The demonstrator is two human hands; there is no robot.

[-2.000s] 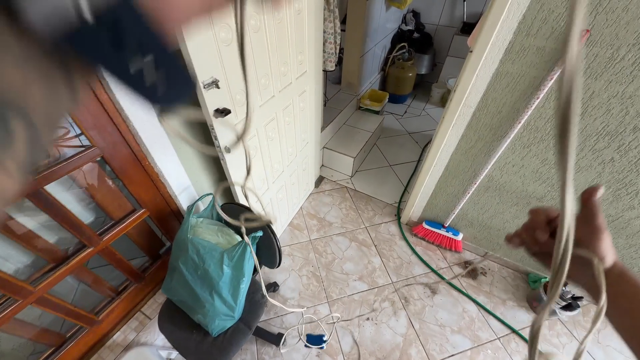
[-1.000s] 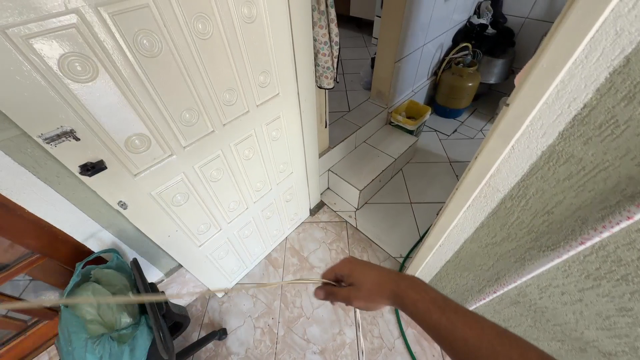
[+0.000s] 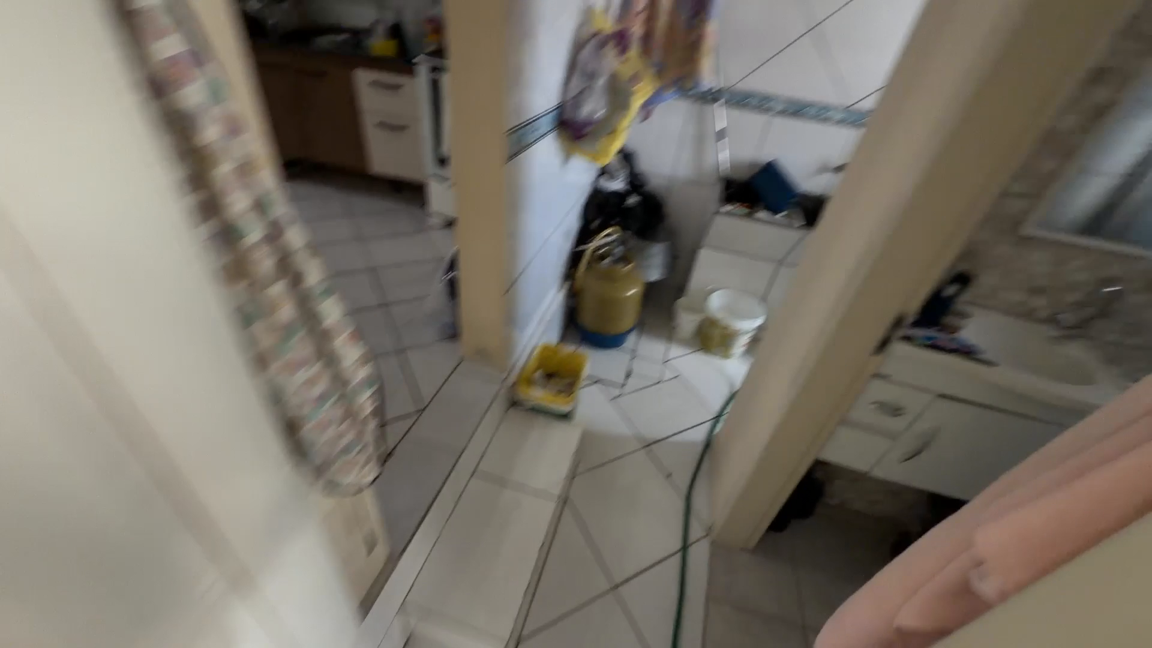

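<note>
Neither my left hand nor my right hand shows in the view now, and the cord is out of sight too. A patterned cloth curtain (image 3: 270, 297) hangs at the left beside a pale surface. Past the tiled step (image 3: 504, 531), a yellow gas cylinder (image 3: 609, 292) with a blue base stands by the wall. A yellow plastic tub (image 3: 552, 380) with something in it sits at the far end of the step. A green hose (image 3: 688, 531) runs along the floor. The picture is blurred.
A beige door frame (image 3: 846, 270) divides the passage from a washbasin cabinet (image 3: 936, 441) at right. Pinkish cloth (image 3: 1017, 531) hangs at lower right. A white bucket (image 3: 733, 322) stands behind. Kitchen drawers (image 3: 390, 121) show at upper left.
The view has moved forward to the passage and kitchen. My hand with the pale cord, seen one second ago, is out of view, as are the door's raised panels and the green bag.
</note>
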